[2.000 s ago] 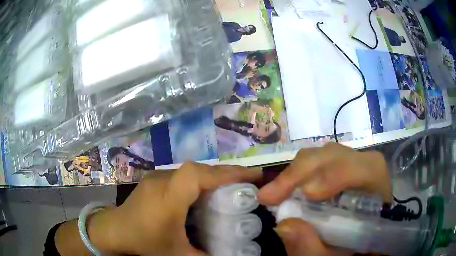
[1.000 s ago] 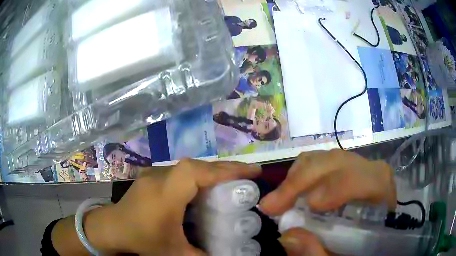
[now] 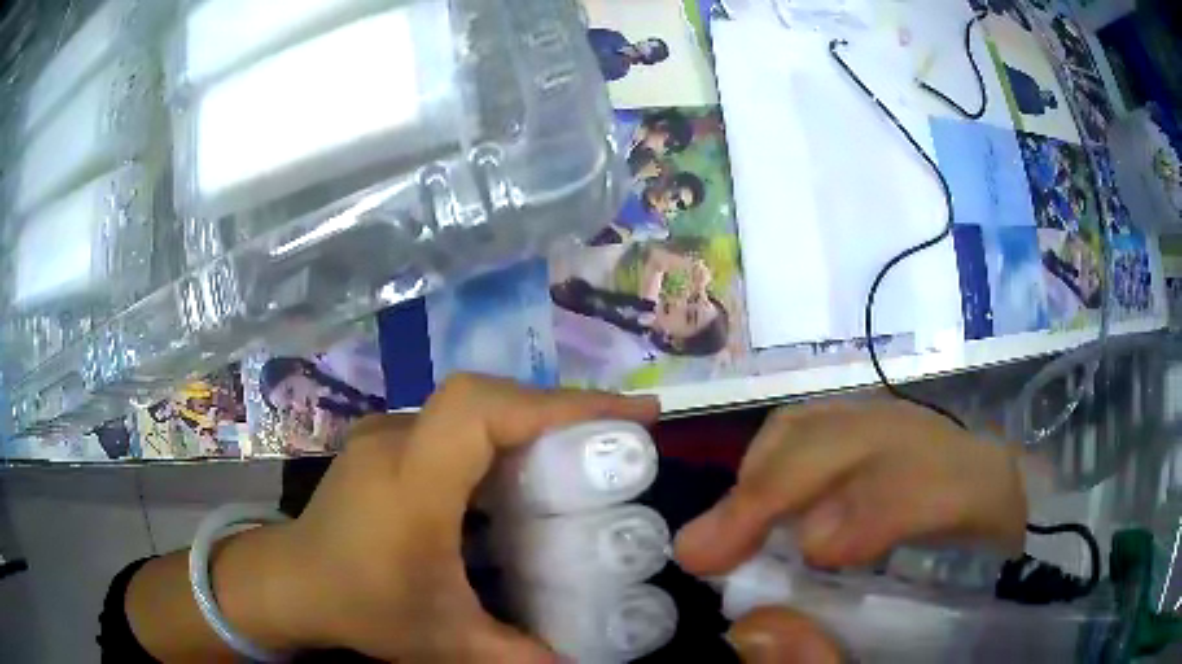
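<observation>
My left hand (image 3: pixel 376 532) holds three white plastic housings (image 3: pixel 570 470) stacked one above another, their oval ends turned right. The lowest housing is near the picture's bottom edge. My right hand (image 3: pixel 856 486) holds a clear dispensing syringe (image 3: pixel 894 623) with white contents, a green cap (image 3: pixel 1134 590) at its rear. The syringe front points left at the middle housing's oval end, close to it; whether the tip touches cannot be told. A black cable (image 3: pixel 1069 538) joins a small clear piece on the barrel.
Clear blister trays (image 3: pixel 519 195) with white units stand at upper left. A white paper sheet (image 3: pixel 817 195) with a thin black cord (image 3: pixel 927 234) lies right of them on a bench surface of printed photos. Clear tubing (image 3: pixel 1076 389) is at the right edge.
My left hand has moved up and slightly left with the housings. The syringe front is now level with the middle housing, where before it was near the top one.
</observation>
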